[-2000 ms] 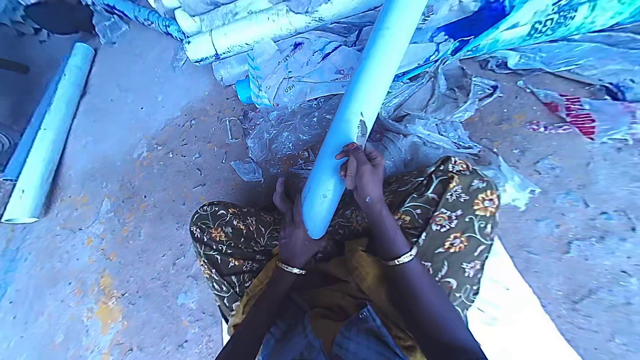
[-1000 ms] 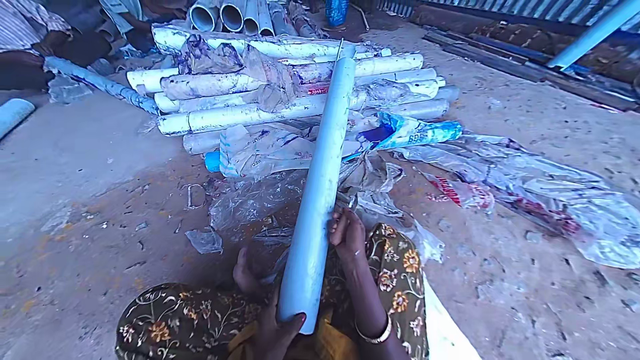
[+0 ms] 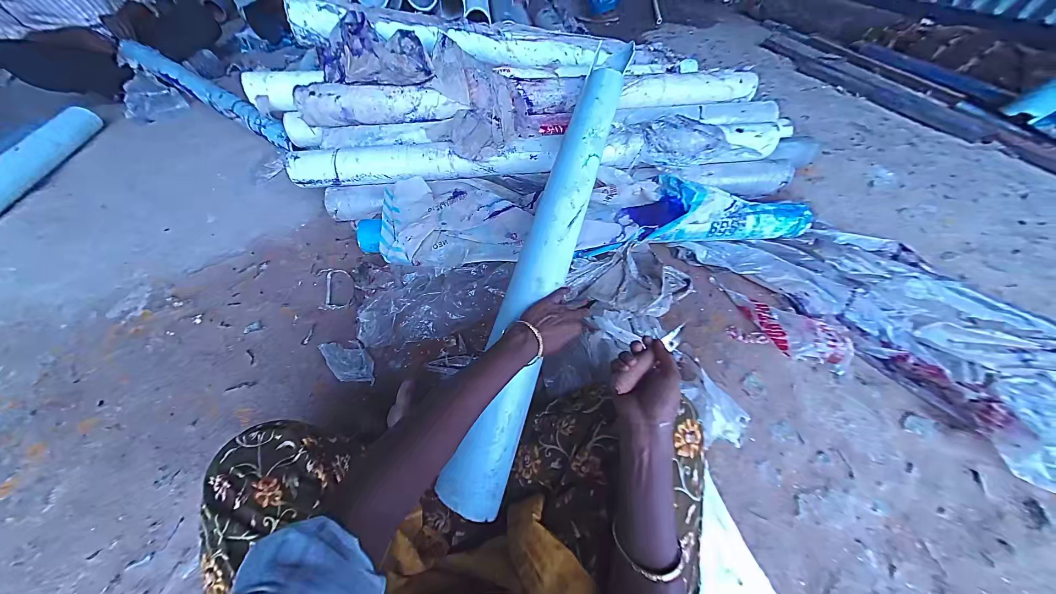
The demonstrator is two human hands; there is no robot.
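Observation:
A pale blue pipe-like tube [image 3: 549,239] leans from my lap up over a stack of similar wrapped tubes, its far end cut or split into points. My left hand [image 3: 554,323], with a bangle at the wrist, lies across the tube's middle, its fingers reaching past the right side. To the right of the tube, my right hand [image 3: 648,375] is closed with a small pale pointed thing [image 3: 672,338] at its fingertips; whether that is a blade or a scrap I cannot tell. Patterned cloth covers my folded legs beneath the tube's near end.
Plastic-wrapped tubes [image 3: 429,161] lie stacked ahead. Crumpled clear plastic sheeting [image 3: 916,305] spreads over the floor at right. Another tube [image 3: 49,153] rests at the far left. A person's dark arm [image 3: 70,62] shows at the upper left. Long dark bars [image 3: 874,82] lie at the upper right.
My left hand has moved from the tube's near end up to its middle. My right hand has come off the tube to its right side.

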